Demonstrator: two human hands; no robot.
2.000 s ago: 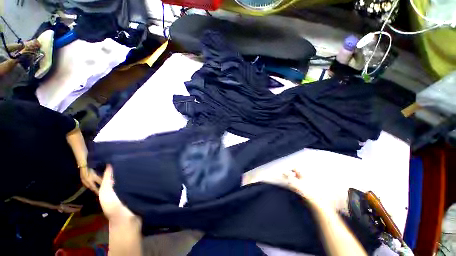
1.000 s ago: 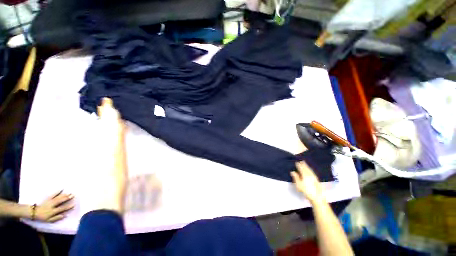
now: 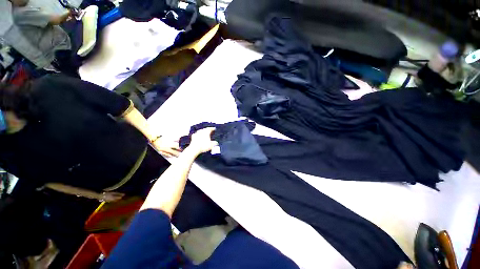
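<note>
Black trousers [image 3: 310, 205] lie flat on the pale table cover [image 3: 252, 194], one long leg running toward the lower right. A shinier dark pocket bag [image 3: 239, 143] lies at their waist end, with a tiny white label [image 3: 216, 149] beside it. My left hand [image 3: 201, 142] holds the cloth at the waist end. My right hand [image 3: 405, 265] shows only as fingertips at the bottom edge, by the leg's lower end; its grip cannot be told. The steam iron [image 3: 436, 247] with its brown handle stands to the right of the leg.
A crumpled pile of black trousers [image 3: 363, 115] covers the table's far side. A long dark padded board [image 3: 316, 26] lies behind it. A person in black [image 3: 73, 131] stands at the left, one hand at the table's edge. Red crates [image 3: 95, 249] are at the lower left.
The view has swung left. My left hand is still at the waist end, where the pocket bag now lies spread out. My right hand has moved almost out of view. The person's hand is nearer the waist end.
</note>
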